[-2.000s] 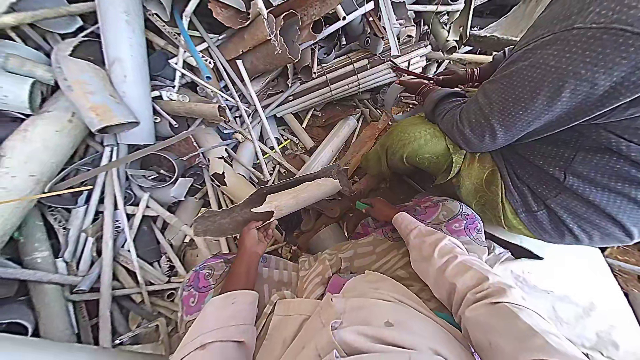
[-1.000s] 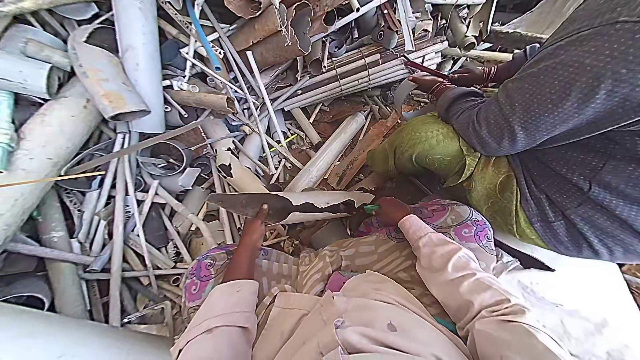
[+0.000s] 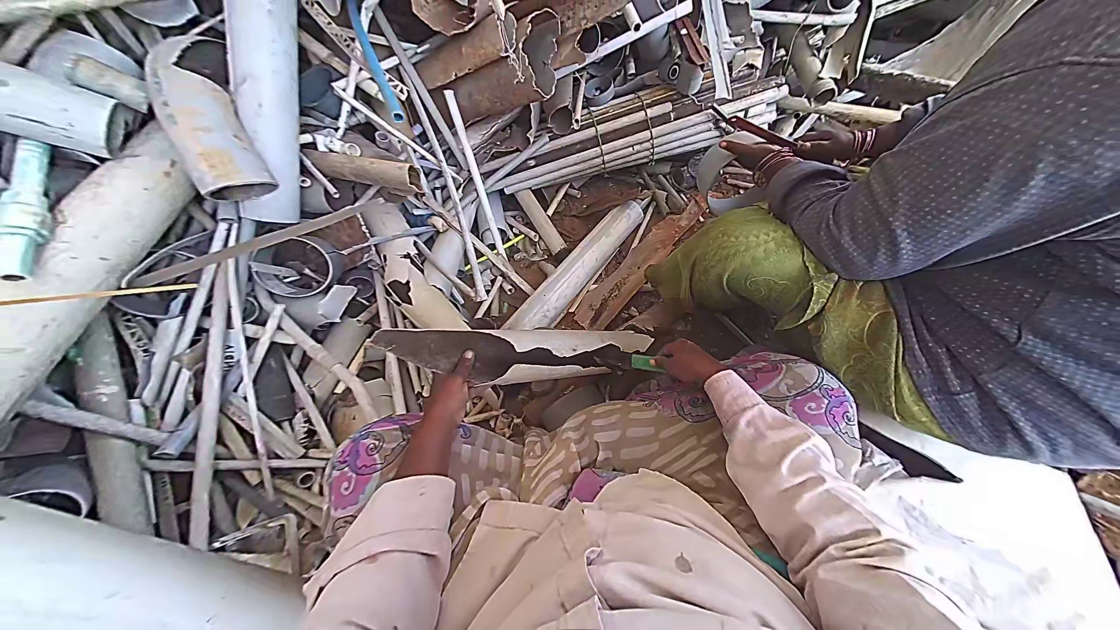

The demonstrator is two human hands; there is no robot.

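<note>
A broken length of plastic pipe point(image 3: 560, 343), pale outside with a dark inner face showing along a jagged opening, lies crosswise in front of my knees. My left hand point(image 3: 451, 385) grips its lower edge toward the left end, thumb over the dark inside. At the pipe's right end, my right hand point(image 3: 689, 360) is closed around a green handle point(image 3: 646, 361). A dark part reaches from that handle into the pipe's opening; what kind of tool it is I cannot tell.
Scrap pipes surround me: a wide grey pipe point(image 3: 264, 105), a curved piece point(image 3: 206, 122), a tied bundle of thin pipes point(image 3: 643, 136) and a large white pipe point(image 3: 131, 569). Close on the right, a co-worker point(image 3: 980, 201) in a dark top holds a dark red tool point(image 3: 761, 129).
The broken pipe has turned from a slant to nearly level, and its jagged opening now faces up more. My right hand with the green handle has come to the pipe's right end.
</note>
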